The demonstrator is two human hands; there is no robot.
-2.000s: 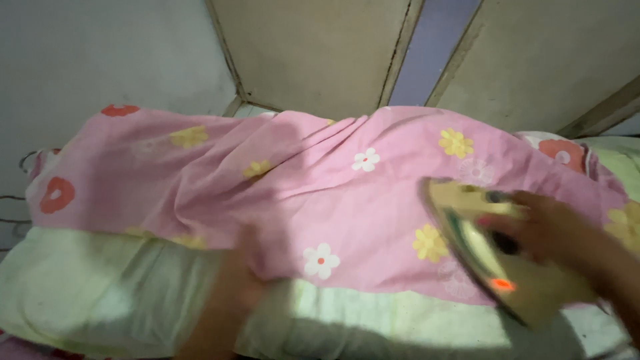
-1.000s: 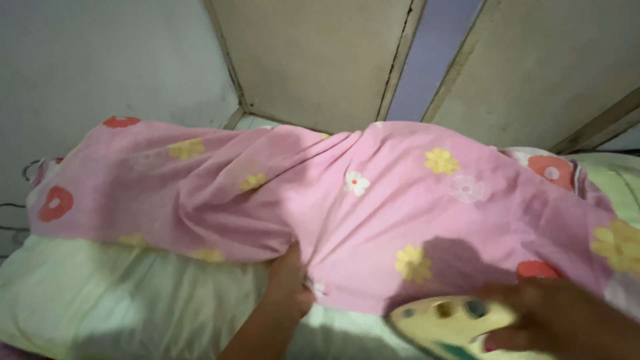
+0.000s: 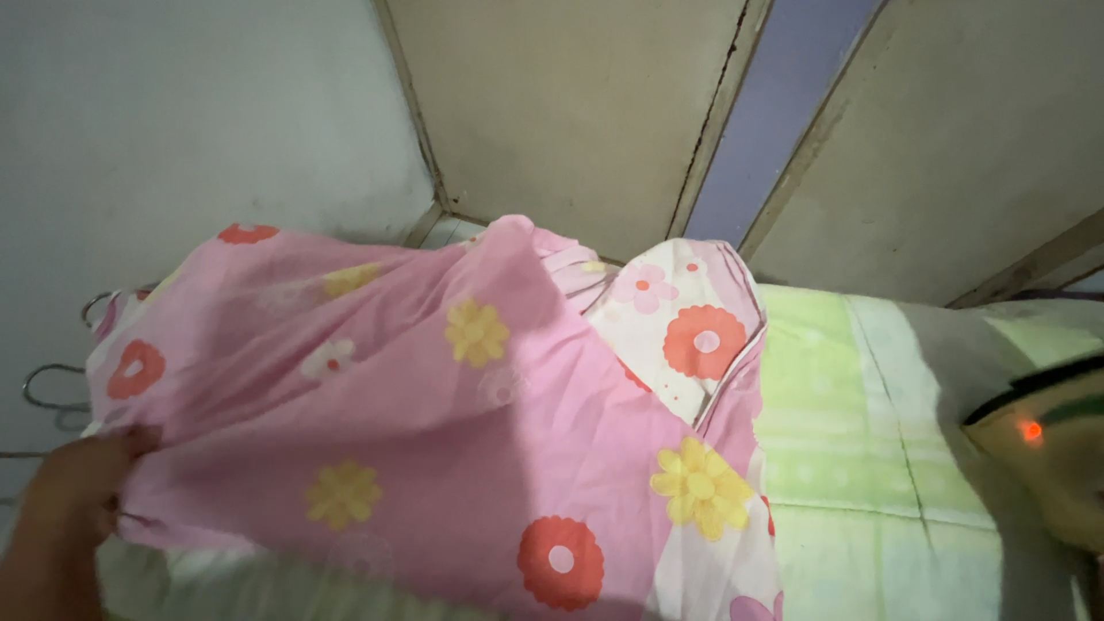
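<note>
Pink floral fabric (image 3: 414, 431) lies in loose folds over a padded surface, its white flowered part (image 3: 681, 328) turned up at the right. My left hand (image 3: 69, 509) grips the fabric's edge at the lower left. At the far right edge stands an electric iron (image 3: 1044, 448), tilted up, with an orange light glowing on it and only part of it in view. It is apart from the fabric. My right hand does not show.
A green and white quilted pad (image 3: 845, 431) lies under the fabric. Metal hooks (image 3: 53, 386) stick out at the left end. A pale wall (image 3: 198, 112) and beige panels with a purple strip (image 3: 785, 112) rise behind.
The fabric has been drawn to the left with my left hand, baring the green pad at the right. The iron, under my right hand before, is now at the far right edge.
</note>
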